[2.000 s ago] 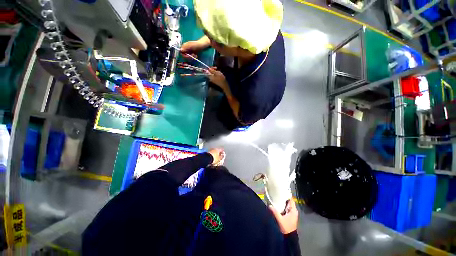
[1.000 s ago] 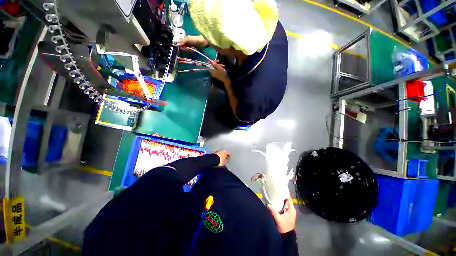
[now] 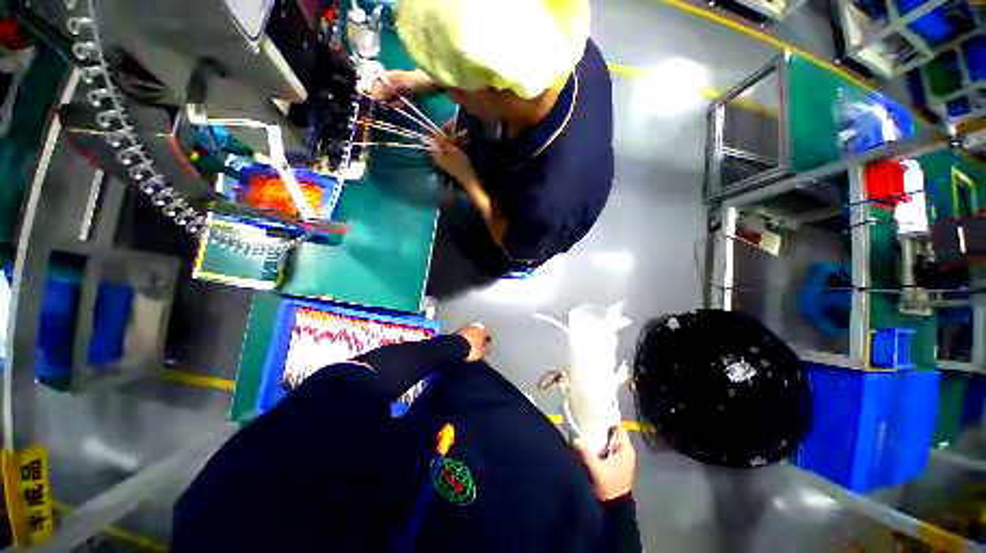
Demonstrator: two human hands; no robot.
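Observation:
A white wire bundle (image 3: 593, 362) stands out from my right hand (image 3: 612, 464), with loose strands at its far end and a small loop at its left side. My right hand is closed around the near end of the bundle. My left hand (image 3: 476, 340) is low in front of my body, beside the shallow blue tray (image 3: 277, 356) of cut leads with red ends. The left hand is small and blurred, and its fingers and anything in them cannot be made out. My left sleeve covers part of the tray.
A seated person (image 3: 551, 162) in a yellow cap holds thin leads at a bench machine (image 3: 337, 119). A small blue tray with orange parts (image 3: 283, 194) is by the machine. A large round black reel or basket (image 3: 722, 389) is right of the bundle, with blue bins (image 3: 870, 427) beyond.
The white bundle stays in my right hand, its position nearly the same. My left hand has shifted slightly. The seated person's hands and leads have moved a little at the machine.

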